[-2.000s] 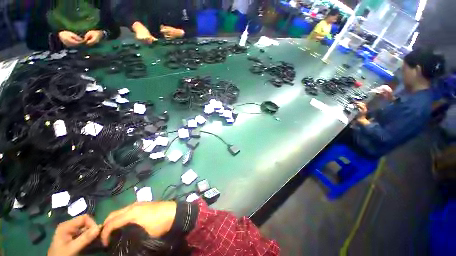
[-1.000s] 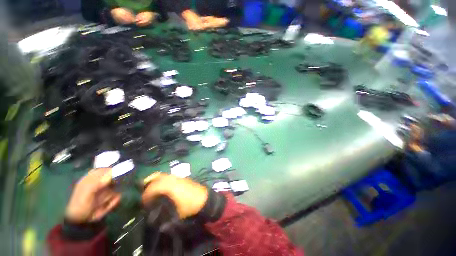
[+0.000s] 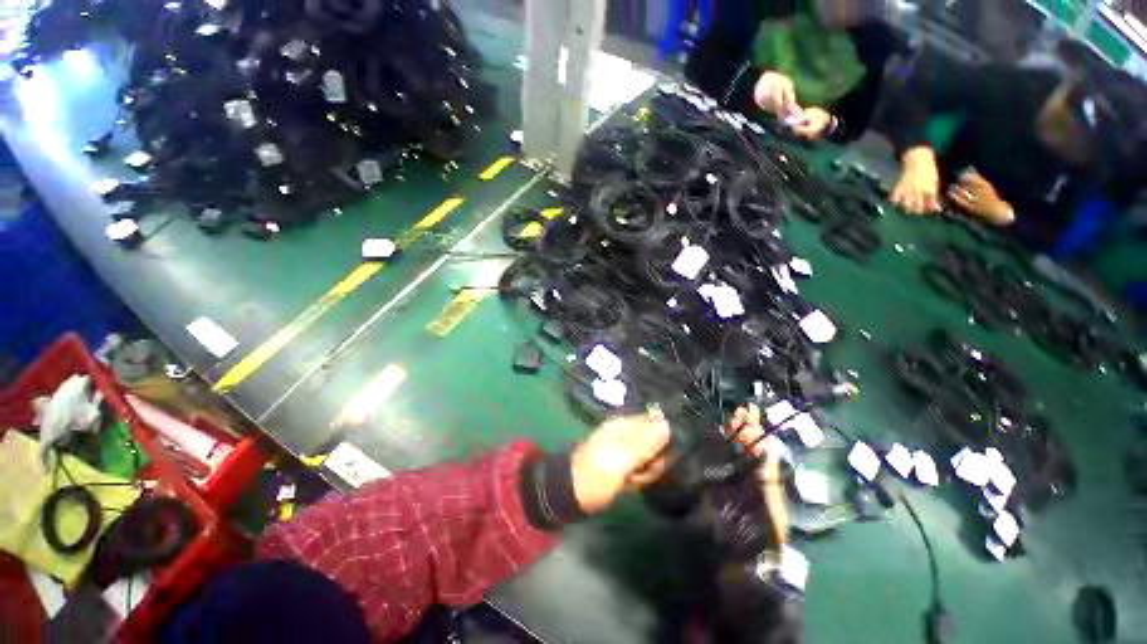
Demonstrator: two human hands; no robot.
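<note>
My left hand (image 3: pixel 623 458) is in the middle foreground, fingers closed at the edge of dark coiled cable; blur hides its fingertips. My right hand (image 3: pixel 770 484) is just right of it, partly hidden by black cable, and is closed around a bundle of black cables (image 3: pixel 720 510). The bundle hangs down blurred towards the bottom edge. A big heap of coiled black cables (image 3: pixel 629 214) lies just beyond both hands. White square-faced modules (image 3: pixel 811 483) lie beside the right hand and along the heap's right side.
A pale post (image 3: pixel 554 88) stands behind the heap. Another cable heap (image 3: pixel 302 76) is at upper left. Yellow tape strips (image 3: pixel 340 302) mark the table. A red crate (image 3: pixel 189 560) with scraps and black rings is at lower left. Two people's hands are at the far edge.
The view has swung left, bringing in the post, second heap and red crate; the blue stool has left the picture. The right hand still holds the black bundle.
</note>
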